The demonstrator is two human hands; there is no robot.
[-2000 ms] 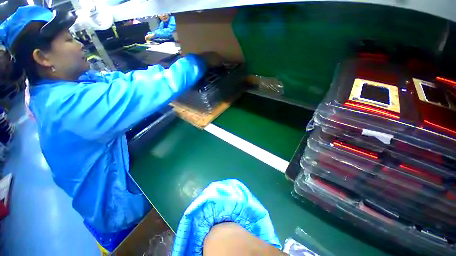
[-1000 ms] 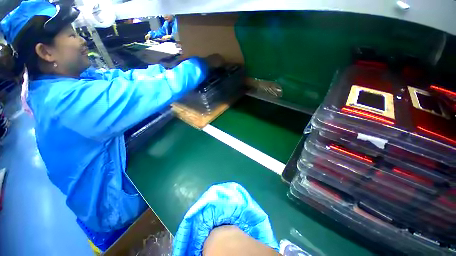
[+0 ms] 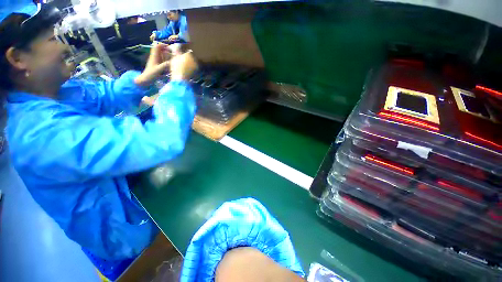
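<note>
A blue gathered sleeve cuff (image 3: 242, 228) with a bare wrist coming out of it fills the bottom middle. The hand beyond the wrist is cut off by the lower edge, and my other hand is not in view. A tall stack of clear blister trays (image 3: 380, 182) stands at the right. Its top tray shows glossy red and black housings (image 3: 440, 118) with gold-framed dark windows. A flat clear package (image 3: 330, 272) lies at the bottom edge, right of the cuff, partly cut off.
A person in a blue smock (image 3: 93, 148) stands at the left, hands raised. Beyond is a lower stack of trays (image 3: 223, 99) with black parts on a brown board (image 3: 214, 130). A green mat (image 3: 187, 182) has a white stripe. An open cardboard box (image 3: 151, 258) stands below the bench edge.
The person at the left has lifted their hands off the lower tray stack and holds them up together near it, uncovering its black parts. The cuff and wrist have barely moved.
</note>
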